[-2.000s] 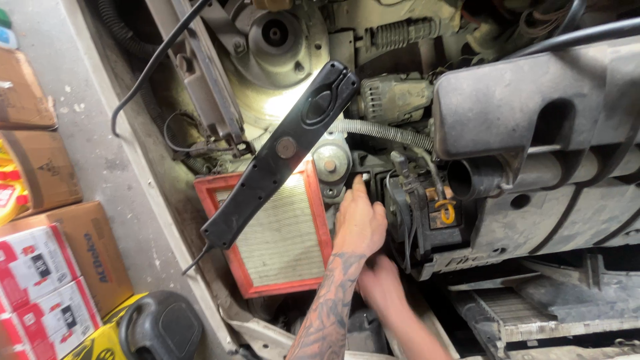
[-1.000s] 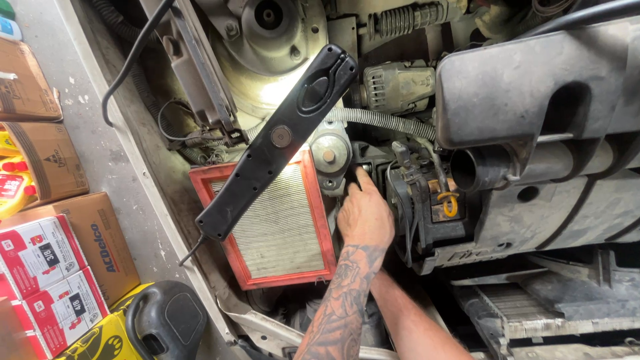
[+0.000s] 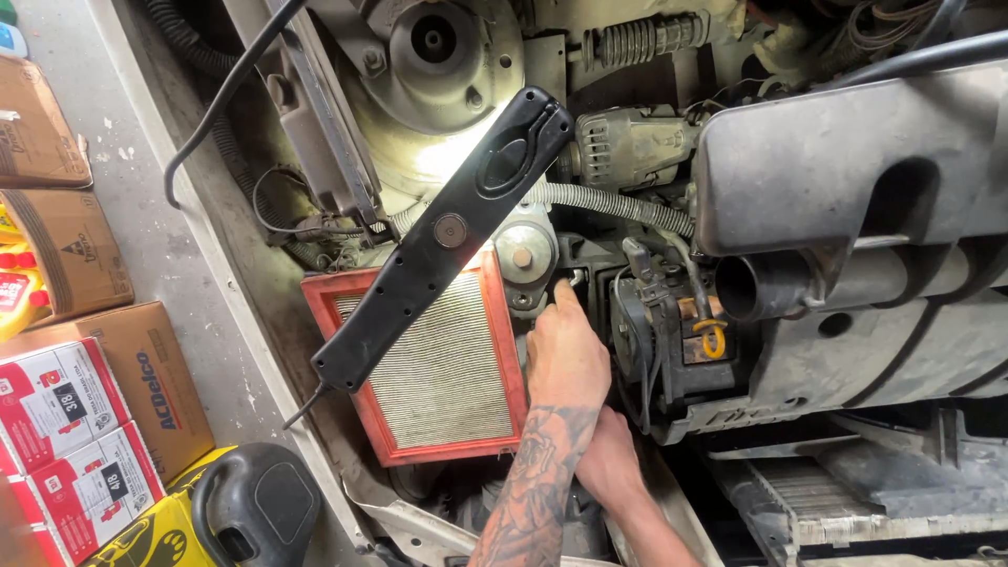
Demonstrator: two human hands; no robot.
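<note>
My left hand (image 3: pixel 568 350), on the tattooed arm, reaches into the engine bay with its back up. Its extended index finger touches or nearly touches the bracket beside the round metal engine mount (image 3: pixel 523 253); the other fingers are curled and partly hidden. Lower down, my right hand (image 3: pixel 608 455) goes beneath the left wrist, its fingers out of sight. What either hand holds cannot be seen. A red-framed pleated air filter (image 3: pixel 441 370) lies left of my left hand. Across it slants a black handheld work lamp (image 3: pixel 437 244), throwing light on the strut tower (image 3: pixel 433 47).
An alternator (image 3: pixel 634 147) and corrugated hose (image 3: pixel 614 205) are above my hands. Right stand a yellow dipstick ring (image 3: pixel 711 339), a black plastic housing (image 3: pixel 795 157) and an open pipe (image 3: pixel 740 287). Beyond the fender edge (image 3: pixel 205 268) are cardboard boxes (image 3: pixel 150 378) and a yellow-black container (image 3: pixel 260 504).
</note>
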